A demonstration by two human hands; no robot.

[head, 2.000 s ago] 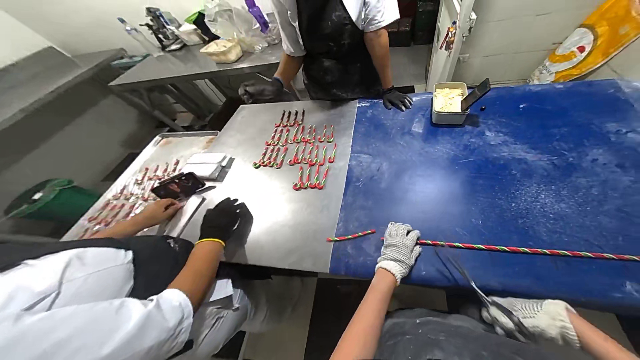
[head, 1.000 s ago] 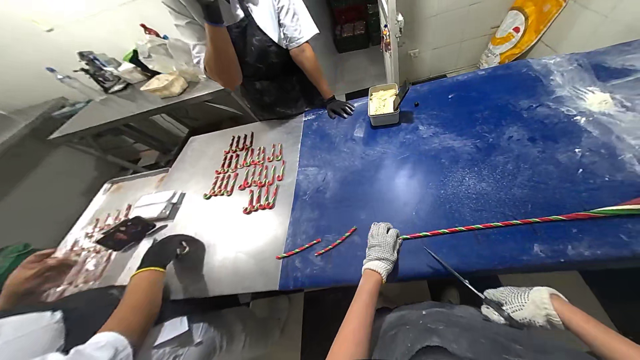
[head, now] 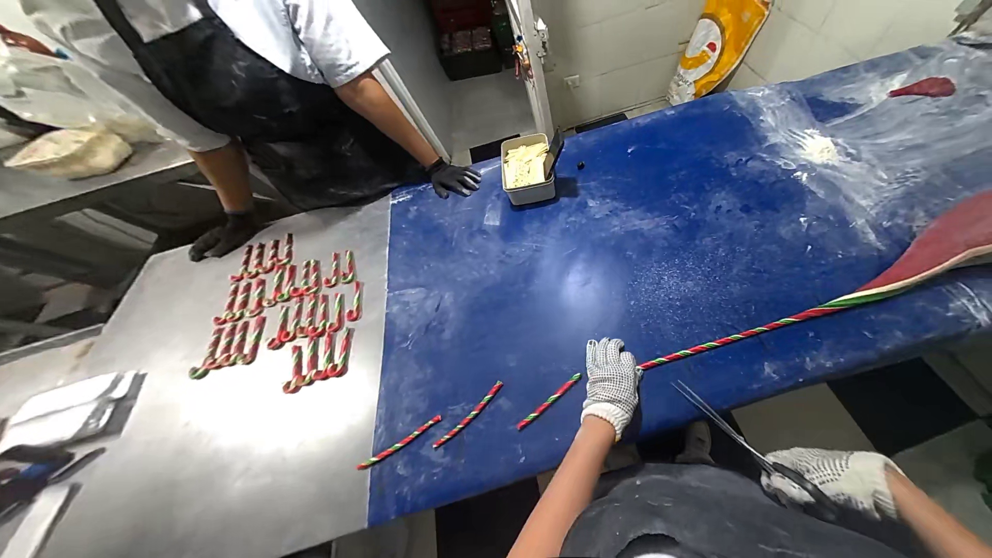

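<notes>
My left hand (head: 612, 384), in a white dotted knit glove, lies palm down on the blue table, touching the end of a red, green and white striped candy rope (head: 744, 335). What its fingers grip is hidden. The rope widens into a thick red, cream and green candy mass (head: 949, 236) at the right. My right hand (head: 829, 473), gloved alike, holds long metal scissors (head: 732, 434) below the rope, near the table edge. Left of my left hand lie three short striped sticks: one close by (head: 549, 401), one further left (head: 468, 415) and one across the steel seam (head: 399, 443).
Rows of candy canes (head: 287, 314) lie on the steel table (head: 225, 457). A co-worker's black-gloved hands (head: 455, 178) rest on the far edges. A container of pale pieces (head: 528, 172) stands at the back. White powder (head: 821, 147) and a small red piece (head: 922, 87) lie far right.
One short stick lay left of my left hand two seconds ago, two a second ago; now three do. The co-worker's raised hand has come down to the steel table. The view has shifted right.
</notes>
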